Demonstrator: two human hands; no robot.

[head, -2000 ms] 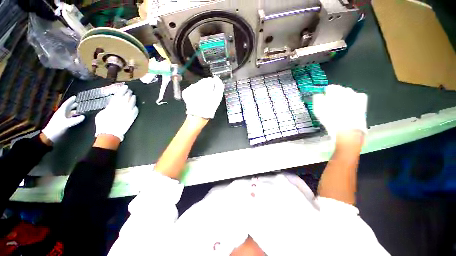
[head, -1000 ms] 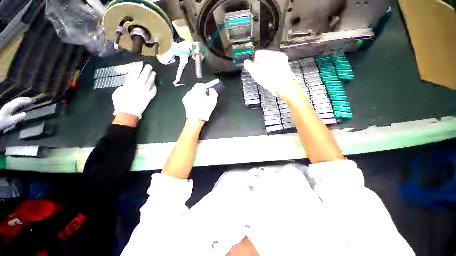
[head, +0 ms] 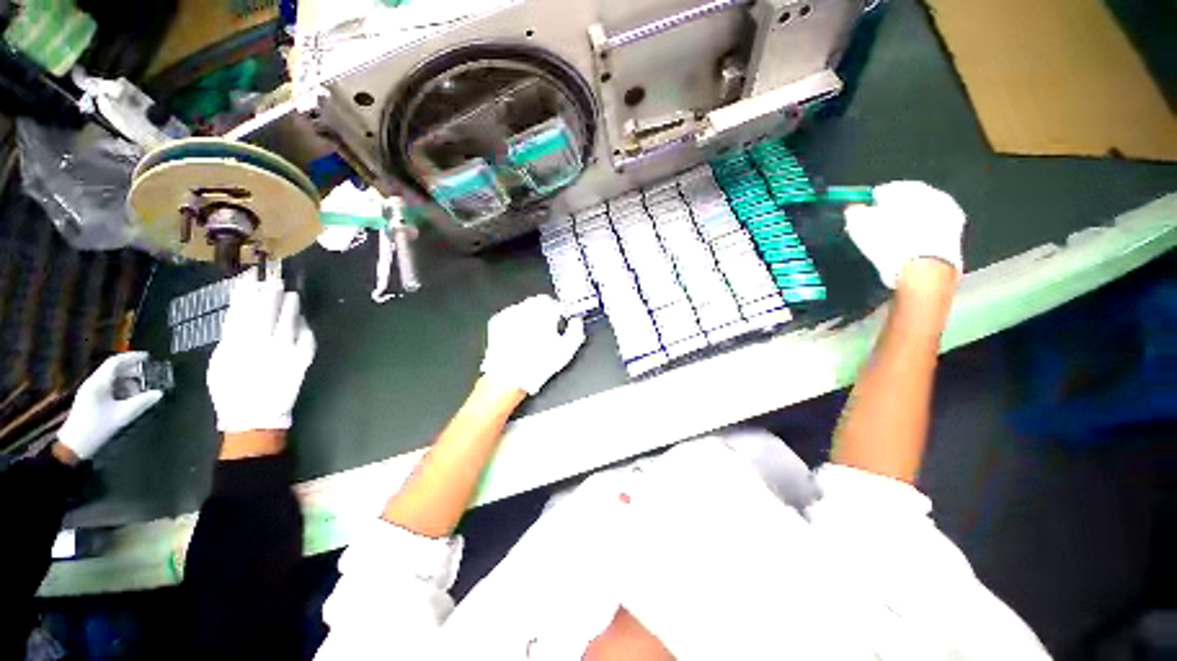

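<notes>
My right hand (head: pixel 910 233), white-gloved, grips the end of a teal taped piece (head: pixel 845 195) beside the upper right of the taped pieces (head: pixel 772 230). My left hand (head: pixel 532 342), white-gloved, is at the lower left corner of the silver-grey unwrapped pieces (head: pixel 678 265), fingers bent at the shortest column; whether it holds a piece cannot be told. The grey pieces lie in several columns, with the teal ones along their right side. Behind them the taping machine's round ring (head: pixel 497 123) shows two fixture parts with teal in them.
The tape reel (head: pixel 222 200) stands left of the machine housing (head: pixel 368 97). A neighbour's gloved hands (head: pixel 261 359) are at the left, with grey pieces (head: pixel 198 319) there. A cardboard sheet (head: pixel 1058 84) lies at the back right. The bench's pale front edge (head: pixel 620 416) curves across.
My right hand has moved from the ring to the right and now holds a teal piece. My left hand has moved to the grey columns. The ring's inner fixture looks turned. The view has shifted.
</notes>
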